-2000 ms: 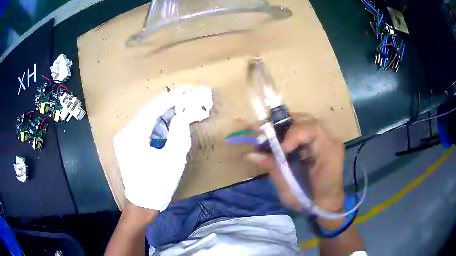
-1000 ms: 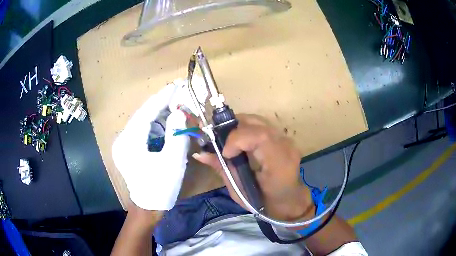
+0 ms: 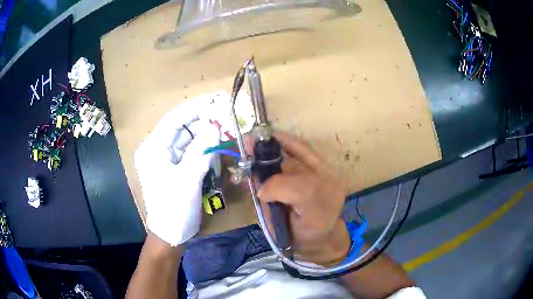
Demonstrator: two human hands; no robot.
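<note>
My gloved left hand holds a white plastic housing at its fingertips, partly hidden behind the iron and feed tube. A small circuit board with a yellow transformer shows below the left fingers. Green and blue lead wires run between the two hands. My bare right hand holds the black-handled soldering iron, its tip pointing up, above the housing. The thin solder feed tube runs along the iron and curves back past the wrist. What the right fingertips touch is partly hidden.
A cardboard sheet lies under the hands, with a clear hood over its far edge. Circuit boards and white housings lie on the black mat at left. A pile of lead wires lies far right.
The right hand with the iron has come left to the left hand. The board with the yellow transformer has come into view below the left fingers. The camera view has shifted slightly.
</note>
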